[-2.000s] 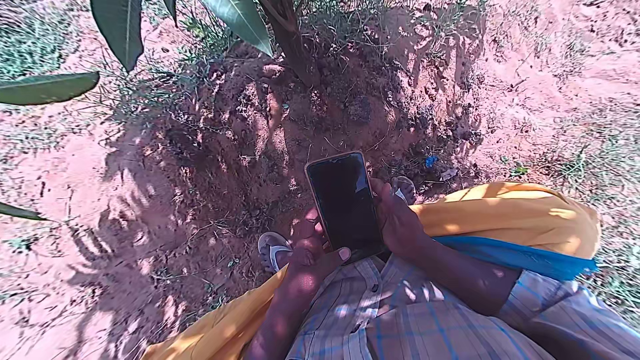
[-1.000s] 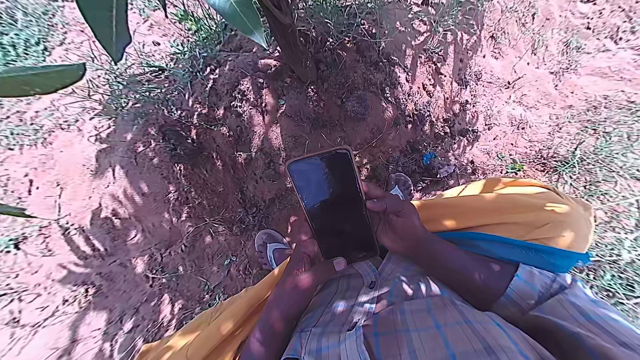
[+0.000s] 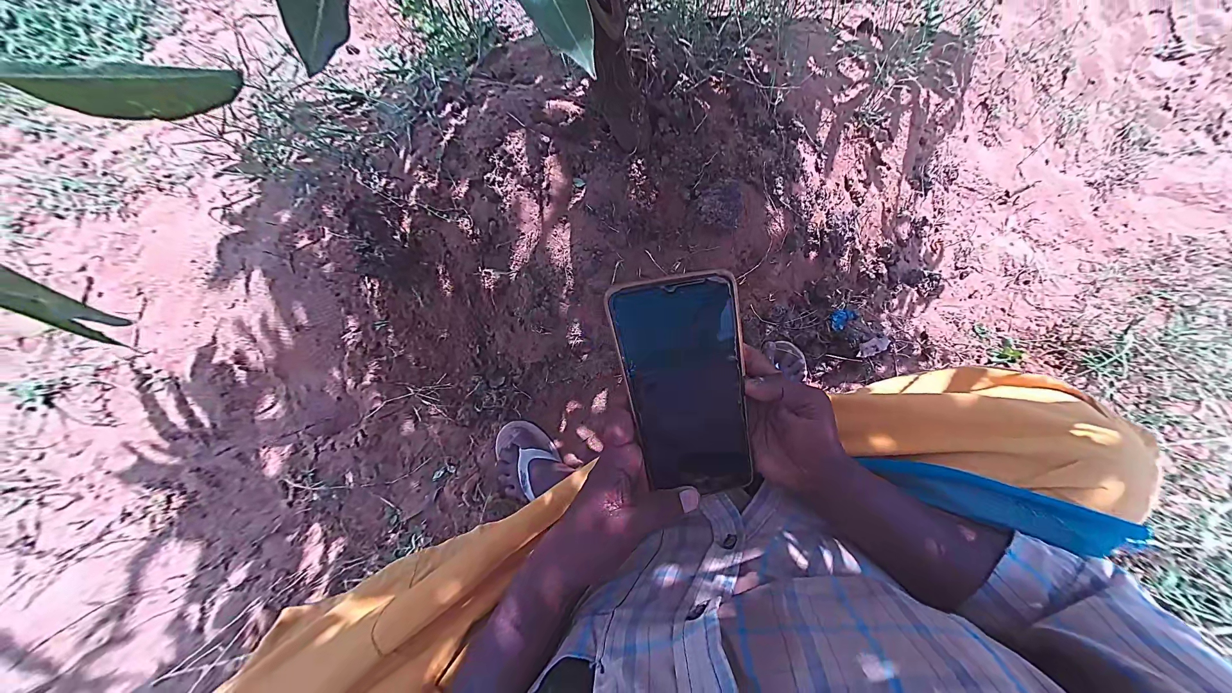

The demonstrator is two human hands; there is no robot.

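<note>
A smartphone (image 3: 681, 385) with a dark screen and a light brown case edge is held upright in front of my plaid shirt (image 3: 770, 606). My left hand (image 3: 626, 486) grips its lower left edge, with the thumb at the bottom edge. At the right edge, my right hand (image 3: 791, 419) holds the phone, its fingers partly hidden behind it. Yellow cloth (image 3: 982, 423) covers my legs on both sides, and a strip of blue cloth (image 3: 1011, 505) lies below it on the right.
Sandalled feet rest on reddish soil, the left sandal (image 3: 525, 462) plainer to see. A thin tree trunk (image 3: 616, 87) rises ahead from a soil bank. Green leaves (image 3: 120, 89) hang at the upper left. A blue scrap (image 3: 842, 319) lies on the ground near the right foot.
The phone tilted to the left a second ago and now stands more upright. Both hands have kept hold of it throughout.
</note>
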